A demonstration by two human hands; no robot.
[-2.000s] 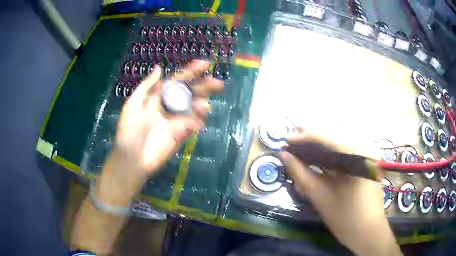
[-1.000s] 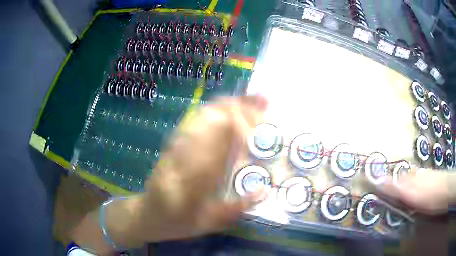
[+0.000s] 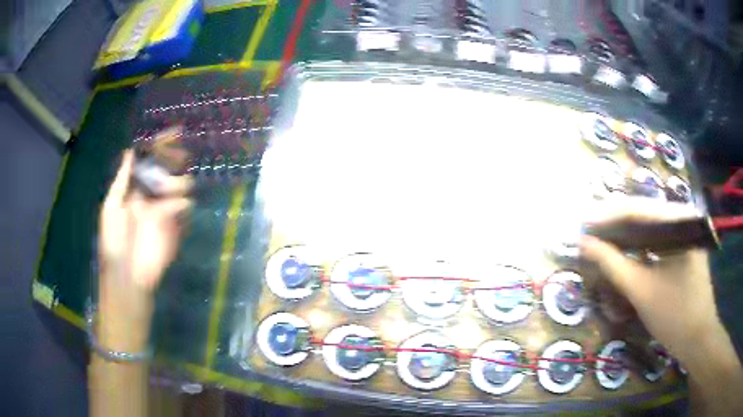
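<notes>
My left hand (image 3: 142,224) is at the left, over the slotted blister tray (image 3: 204,216), holding a small speaker (image 3: 152,174) between its fingers; the hand is blurred. My right hand (image 3: 656,277) is at the right over the round-pocket blister tray (image 3: 269,326) and holds the black test probe (image 3: 648,234), its red cable (image 3: 729,221) running off to the right. Speakers (image 3: 355,352) with red wires lie flat in two front rows and at the right of the round-pocket tray. Strong glare whitens its middle.
A blue box with yellow papers (image 3: 159,41) is at the far left corner. A clear tray with white labels (image 3: 477,50) along its front edge stands at the back. A green mat (image 3: 77,244) with yellow tape lies beneath. A pale tube (image 3: 37,110) is at the left.
The view has shifted, and the round-pocket tray sits further left and lower. My left hand moved from that tray's front-left edge to the slotted tray and now holds a speaker. The probe is visible again.
</notes>
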